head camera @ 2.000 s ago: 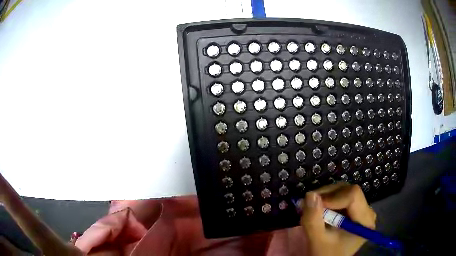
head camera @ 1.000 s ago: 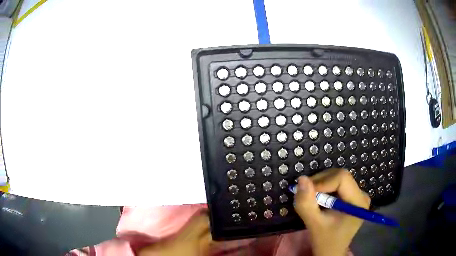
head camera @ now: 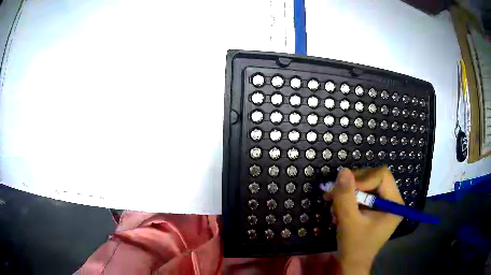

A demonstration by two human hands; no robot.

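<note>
The black component tray (head camera: pixel 234 161) lies at the near edge of the white top, its lower part reaching over the pink clothing. Rows of small round metal parts (head camera: pixel 295 118) sit in its pockets, bright at the upper left and darker at the lower right. My right hand (head camera: pixel 366 209) holds the blue marker pen (head camera: pixel 395 208) over the lower middle of the tray. Its tip end points left at a part in the fourth row from the bottom; contact cannot be told. My left hand is not in view.
Blue tape (head camera: pixel 300 27) runs from behind the tray to the top of the picture. Dark loops (head camera: pixel 461 145) lie at the right by a brown-edged board (head camera: pixel 474 80). More blue tape (head camera: pixel 465 190) shows at the right table edge. Pink sleeve cloth (head camera: pixel 156 241) is at the lower left.
My right hand and the marker pen have moved up the tray by several rows. The tray appears further right in the picture as the view shifts. My left forearm has gone out of view.
</note>
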